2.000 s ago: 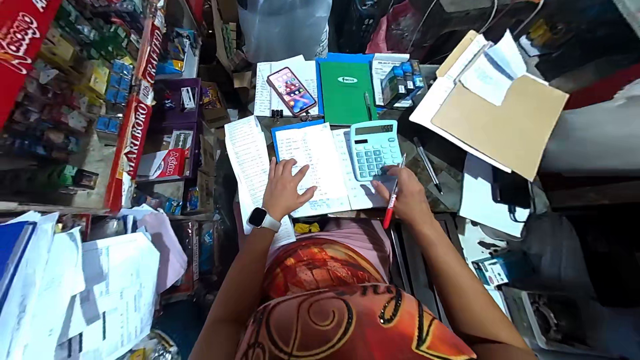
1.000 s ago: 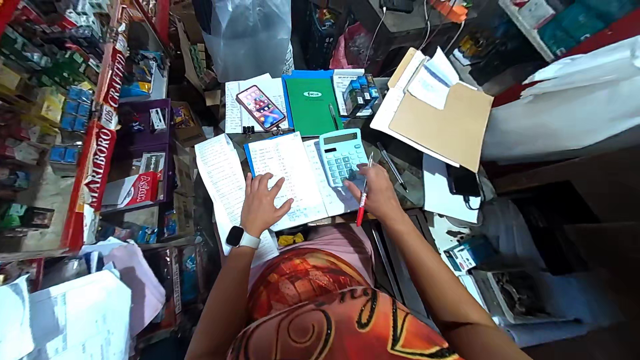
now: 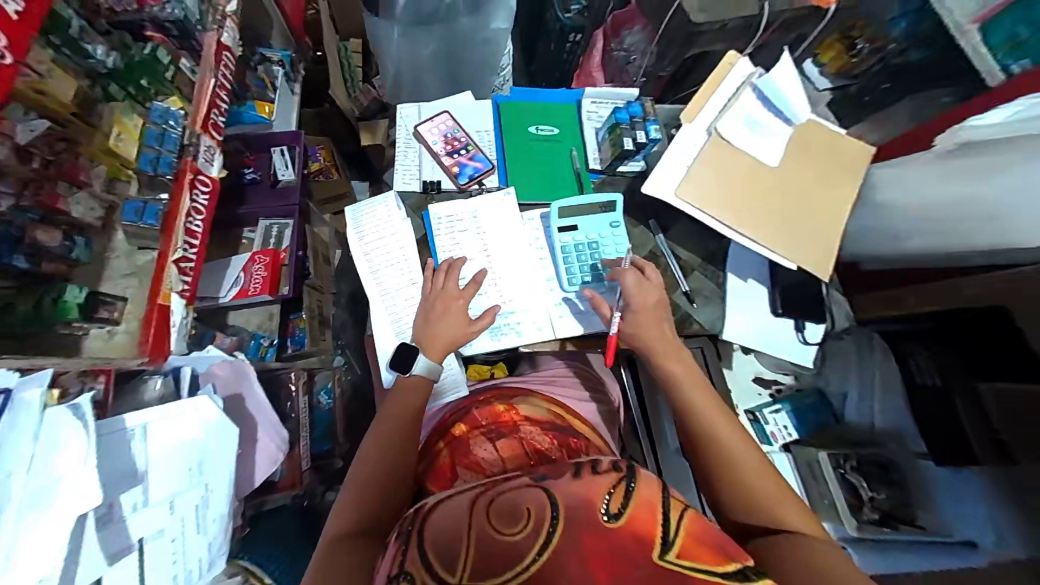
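Observation:
My left hand, with a smartwatch on the wrist, lies spread on the left page of an open notebook with handwritten lines. My right hand holds a red-ended pen between its fingers, and its fingertips are at the lower keys of a light blue calculator. The calculator lies on the notebook's right page. A long handwritten sheet is left of the notebook. Beyond them are a lit smartphone on papers and a green notebook with a pen on it.
Another pen lies right of the calculator. Brown folders with papers are at the upper right, above a black device with a cable. Small blue-black boxes stand behind. Store shelves and loose papers are at the left.
The view has shifted since the earlier frames. My left hand stays on the notebook page, and my right hand stays by the calculator with the pen in it.

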